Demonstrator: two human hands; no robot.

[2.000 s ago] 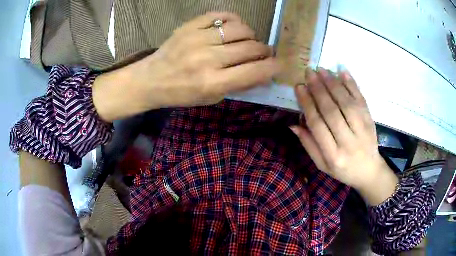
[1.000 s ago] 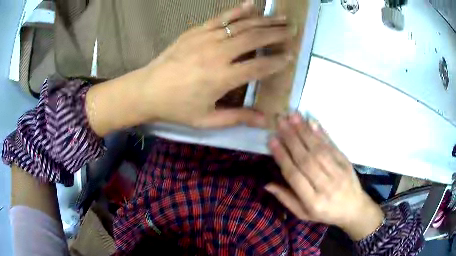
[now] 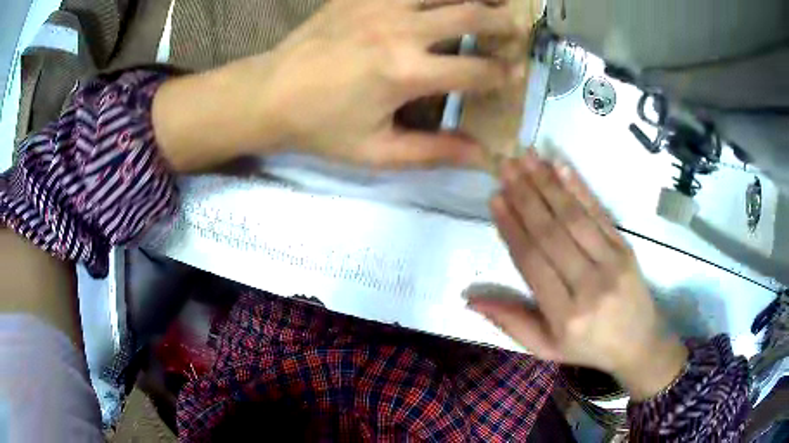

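Note:
Brown ribbed fabric [image 3: 229,33] lies at the upper left, partly under my left hand. A smoother tan strip [image 3: 500,117] with white edging runs toward the presser foot area at the top centre. My left hand [image 3: 381,82] lies over the strip with its fingers spread, pressing down and not closed round it. My right hand [image 3: 575,268] lies palm down at the near end of the strip, fingertips on its corner, thumb apart. A white layer [image 3: 389,186] shows under the panel's near edge. The needle is hard to make out.
The sewing machine head [image 3: 692,52] hangs over the upper right, with dark metal parts and a pale knob below it. The white table [image 3: 285,251] has printed ruler markings. Its front edge runs above the checked apron [image 3: 346,381].
The view has shifted, bringing in the machine head and ruler markings. Both hands and the strip have come beside the presser foot area, the hands still flat on the work.

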